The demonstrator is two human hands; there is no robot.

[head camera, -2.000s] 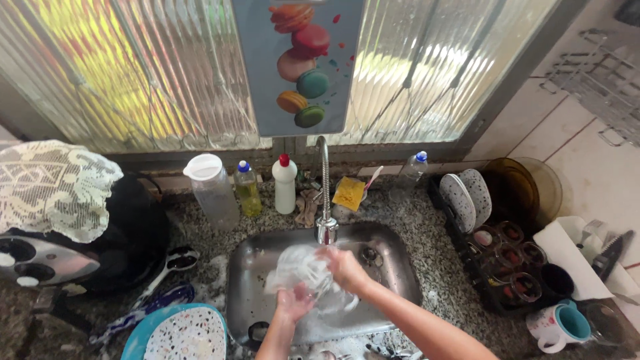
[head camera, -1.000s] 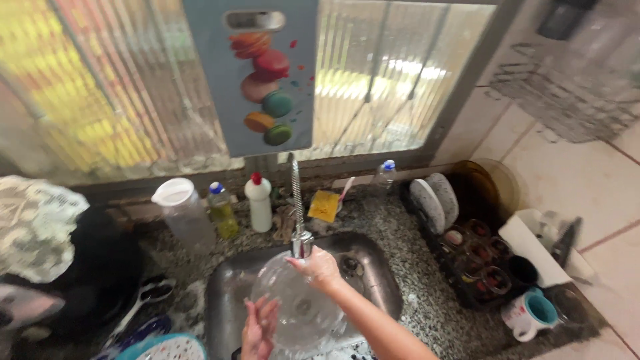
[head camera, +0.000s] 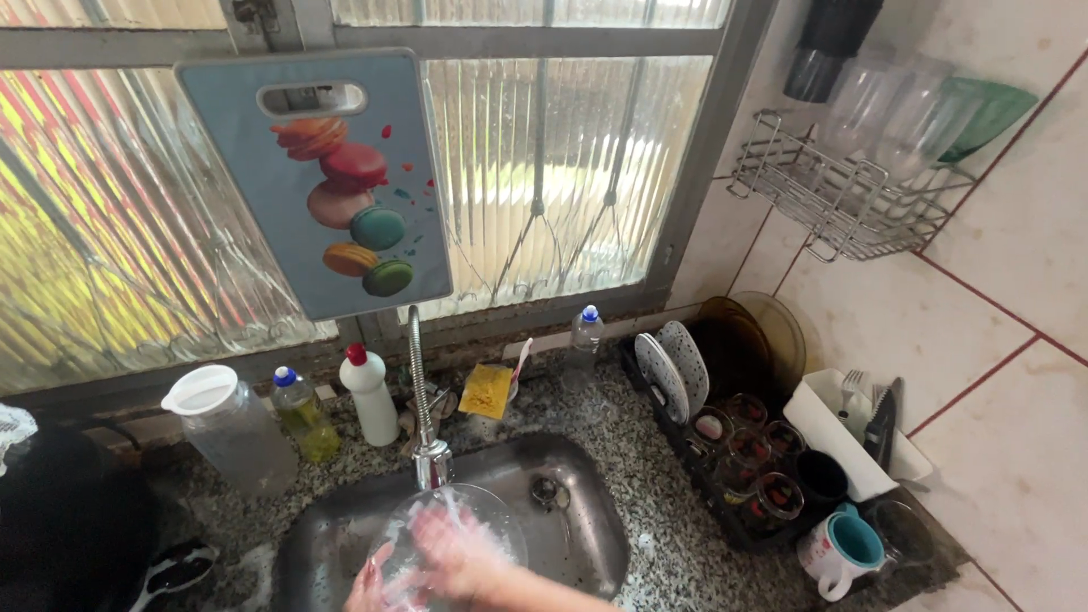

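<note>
A clear, round glass dish or lid [head camera: 501, 518] is under the faucet [head camera: 432, 459], with water running onto it, over the stainless steel sink [head camera: 586, 544]. My left hand [head camera: 371, 582] holds its lower left edge, partly cut off by the bottom of the view. My right hand [head camera: 459, 548] lies spread and blurred on its surface beneath the stream. Behind the sink stand a white bottle with a red cap [head camera: 371, 404], a bottle of yellow-green liquid [head camera: 306, 421] and a yellow sponge [head camera: 485, 391].
A plastic pitcher [head camera: 238, 442] stands left of the sink. At right are a black dish rack [head camera: 705, 489] with plates and glasses, a white cutlery holder [head camera: 841, 442] and a mug [head camera: 837, 548]. A wire shelf [head camera: 858, 204] hangs on the wall. A cutting board [head camera: 255, 187] leans at the window.
My right hand has moved from near the faucet onto the dish's surface. Two seconds ago both hands were lower in the sink on a soapy, whitish item. The view has shifted upward and right.
</note>
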